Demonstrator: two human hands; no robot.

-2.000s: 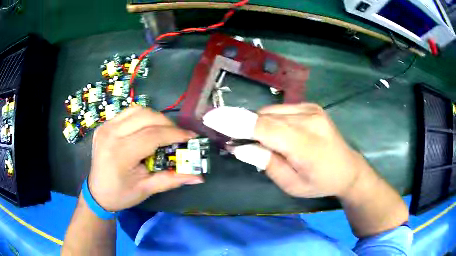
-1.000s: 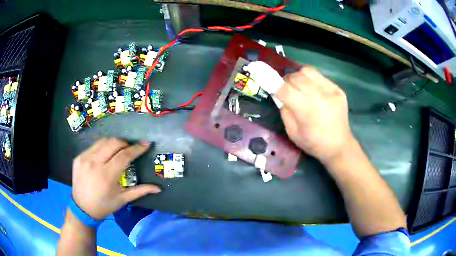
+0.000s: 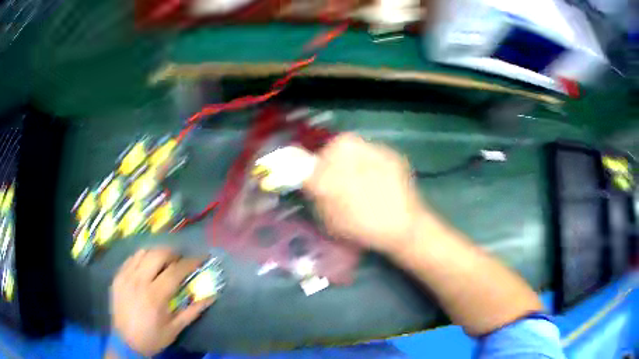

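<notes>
The whole picture is blurred by motion. My left hand is low at the left on the mat, with a small power supply board between its fingers and thumb; a yellow part beside it may belong to a second board. My right hand, with white finger coverings, is over the opening of the dark-red test fixture. Its fingertips are on a board whose yellow part shows at their left. The fingers hide most of that board.
Several boards lie in rows at the left. Black trays stand at the left and right. A red lead runs from the shelf to the fixture. A white instrument sits on the shelf. White scraps lie by the fixture.
The view has tilted up, showing more of the shelf. My left hand has closed around the board that lay on the mat. My right hand stays at the fixture opening.
</notes>
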